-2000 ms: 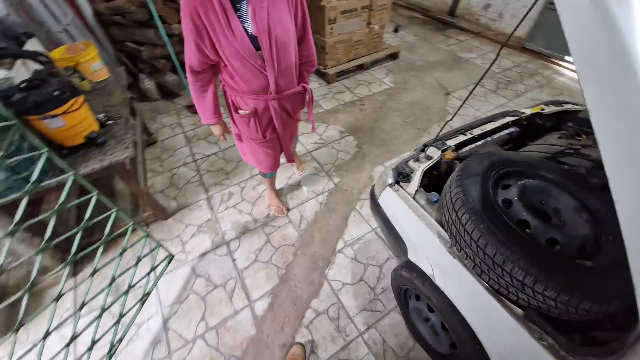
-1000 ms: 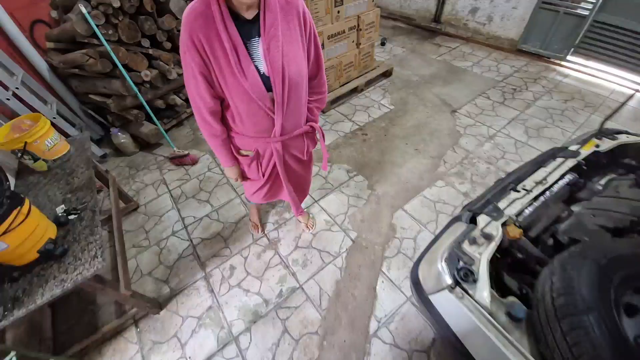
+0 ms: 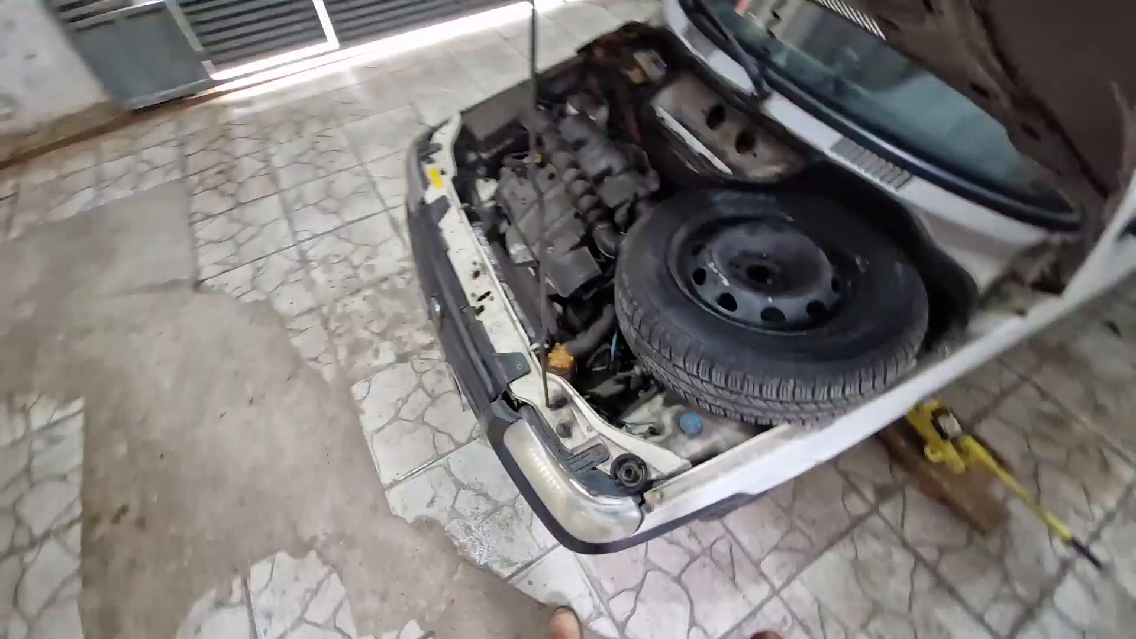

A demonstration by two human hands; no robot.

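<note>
Neither my left hand nor my right hand is in view. A white car stands with its hood up, held by a thin prop rod [image 3: 540, 222]. On top of the engine bay, at its near side, lies a spare wheel with a black steel rim [image 3: 759, 271] and a tire [image 3: 763, 377]. Left of the wheel the engine [image 3: 568, 204] shows. An orange-brown cap [image 3: 561, 358] and a blue cap [image 3: 690, 423] sit near the front corner, close to the headlight [image 3: 568, 479].
A yellow jack [image 3: 941, 435] with a long handle is on the floor beside the car, next to a brown board or block [image 3: 958, 493]. A metal gate [image 3: 257, 40] stands at the back. The tiled floor [image 3: 461, 497] has a bare cement strip [image 3: 213, 444]. Toes show at the bottom edge.
The view has swung strongly to the right, onto the car. The person in the pink robe, the firewood and the stacked boxes have left the view.
</note>
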